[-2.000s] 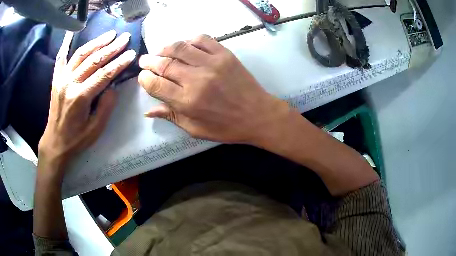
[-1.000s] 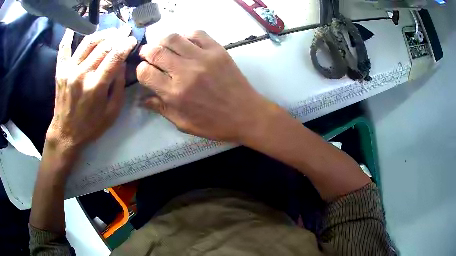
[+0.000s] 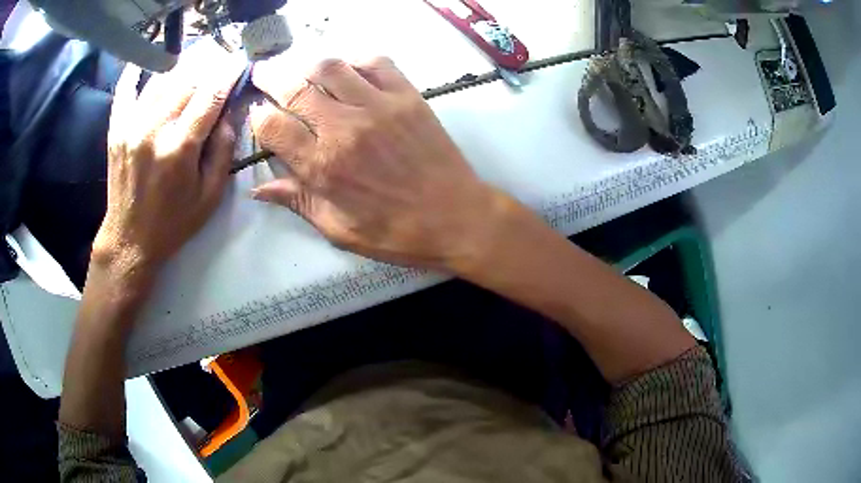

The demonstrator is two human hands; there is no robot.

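Dark navy cloth (image 3: 57, 141) hangs and lies at the left, and runs under my left hand near the sewing machine head (image 3: 113, 28). My left hand (image 3: 170, 160) lies over the cloth just below the needle area, fingers pointing up and together. My right hand (image 3: 363, 156) is beside it, palm down with bent fingers, fingertips close to the left fingers at the cloth's right edge. The fingertips are partly hidden and the glare is strong, so a pinch on the cloth cannot be made out. A small ridged beige block (image 3: 267, 36) is just above the fingertips.
Shears with wrapped handles (image 3: 642, 99) lie on the white table (image 3: 491, 141) at the right. A red-handled cutter (image 3: 483, 33) lies at the back. A printed ruler scale (image 3: 604, 193) runs along the front edge. Below are a green bin (image 3: 710, 283) and an orange item (image 3: 231, 396).
Less dark cloth shows between my hands. My left fingers have moved from spread flat to closer together, nearer the machine. My right hand has shifted slightly up and left.
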